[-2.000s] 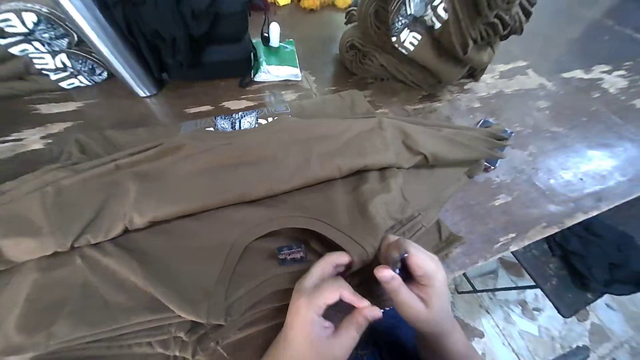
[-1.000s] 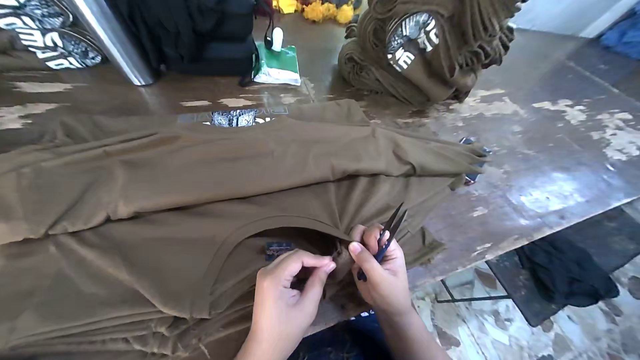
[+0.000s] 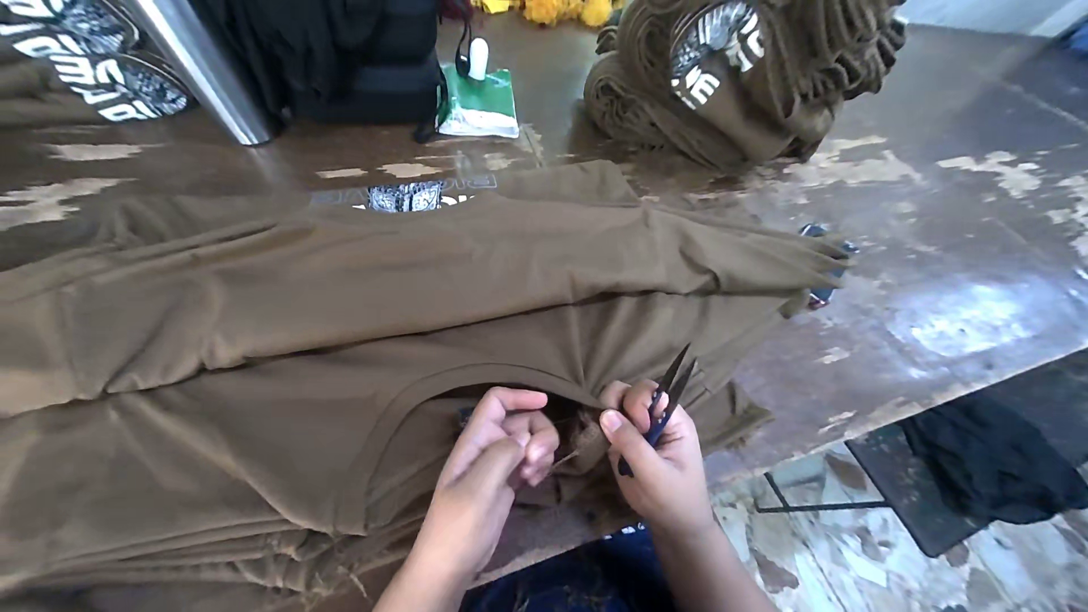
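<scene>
Brown fabric T-shirts (image 3: 476, 280) lie in a layered pile across the worn table. My right hand (image 3: 659, 442) pinches the neckline edge of the top shirt between thumb and fingers, and also holds small dark thread snips (image 3: 663, 404), blades pointing up and apart. Just left of it, over the neck opening, is my left hand (image 3: 506, 438) with its fingers curled; a loose thread (image 3: 563, 460) shows by its fingertips. Whether the fingers grip that thread is not clear. The neck label is mostly hidden behind my left hand.
A bundle of brown printed shirts (image 3: 731, 85) stands at the back right. Behind the pile are a metal post (image 3: 208, 68), a black bag (image 3: 357, 68) and a green and white packet (image 3: 478, 102). Black cloth (image 3: 994, 459) lies on a stool below the table's right edge.
The snips, largely hidden in my right hand at first, now point upward from it. My left hand has drawn back slightly from the neckline with its fingers more curled.
</scene>
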